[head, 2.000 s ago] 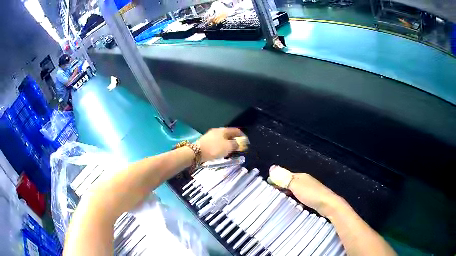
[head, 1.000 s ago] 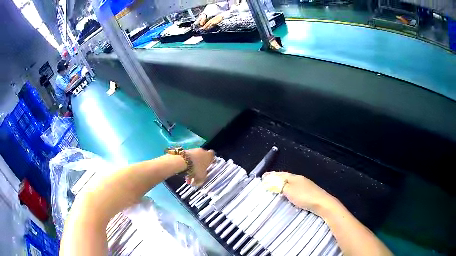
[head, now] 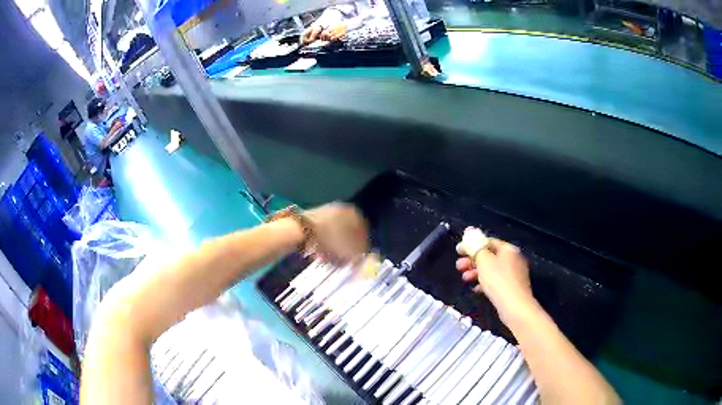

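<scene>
A row of silvery-white metal tubes (head: 427, 332) lies side by side in a black tray (head: 546, 277), thin ends toward the lower left. One darker tube (head: 425, 246) sticks out beyond the row toward the tray's bare part. My left hand (head: 340, 233) is blurred over the upper left end of the row; whether it holds a tube cannot be told. My right hand (head: 497, 265) is raised above the tray, right of the sticking-out tube, fingers curled with pale covers on the fingertips. No part shows clearly in it.
A clear plastic bag of tubes (head: 198, 360) stands at the lower left. A metal post (head: 218, 119) rises beyond my left arm. A dark conveyor belt (head: 332, 115) runs behind the tray. Other trays (head: 356, 51) lie on the far bench. A person (head: 96, 134) sits far left near blue crates (head: 39, 190).
My right hand has lifted off the tubes and moved up and right. My left hand has shifted up and right. The darker tube still sticks out of the row.
</scene>
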